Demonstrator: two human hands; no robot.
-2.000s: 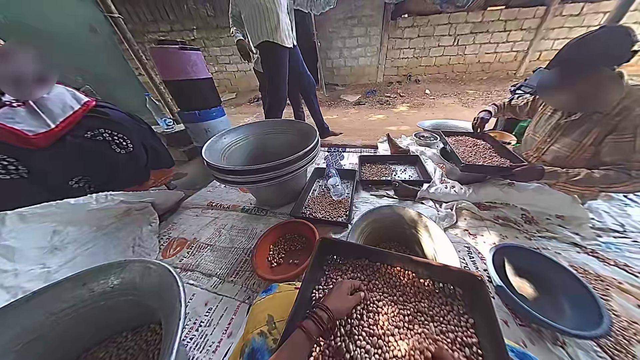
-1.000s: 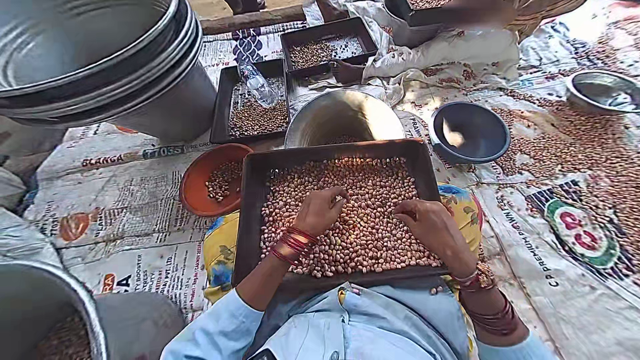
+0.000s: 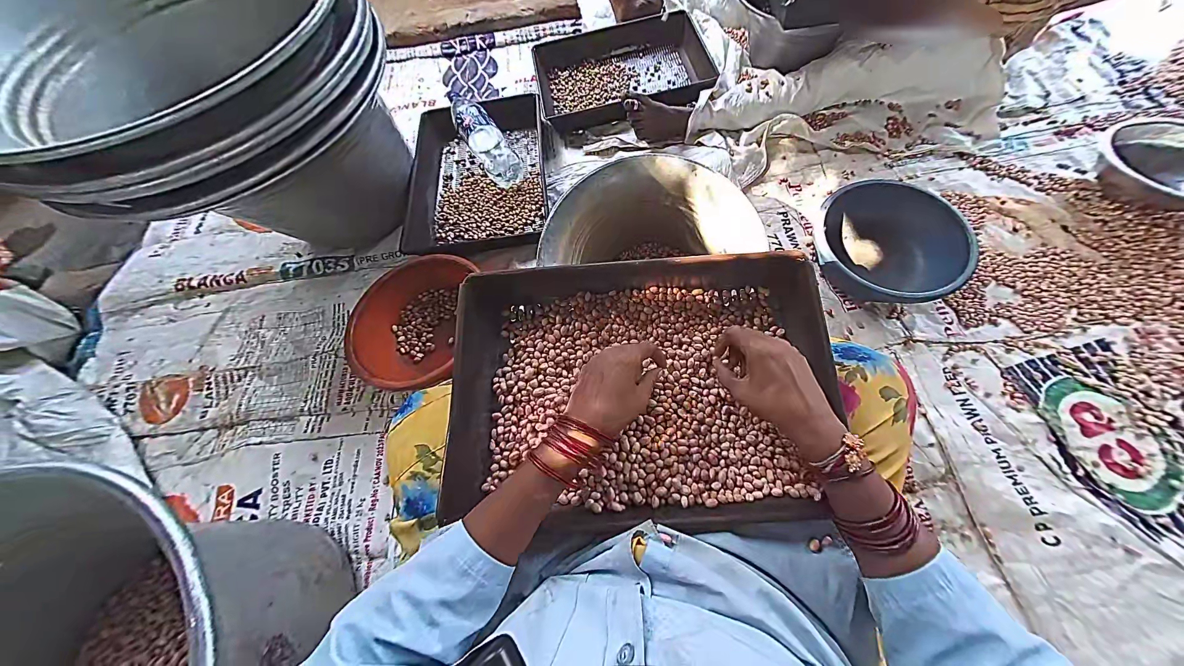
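A dark rectangular tray (image 3: 638,523) full of reddish-brown nuts or seeds (image 3: 592,462) rests on my lap. My left hand (image 3: 615,384) is over the middle of the nuts, fingers bent downward. To its right, my right hand (image 3: 772,379) hovers over the nuts with thumb and fingertips close together. Whether either hand pinches a nut cannot be made out. Beyond the tray's far edge stands a round metal basin (image 3: 657,199) with some nuts inside. An orange bowl (image 3: 388,347) with a few nuts sits by the tray's left side.
Stacked metal tubs (image 3: 314,176) stand far left; another tub (image 3: 176,518) with nuts is near left. Two smaller trays (image 3: 425,185) lie ahead, one holding a plastic bottle (image 3: 490,143). A person's foot (image 3: 657,120) is beside them. A blue-grey basin (image 3: 897,240) and spread nuts (image 3: 1064,268) lie right.
The view has tilted down to the lap. Since one second ago my right hand has drawn its fingers closer together, and both hands remain over the tray.
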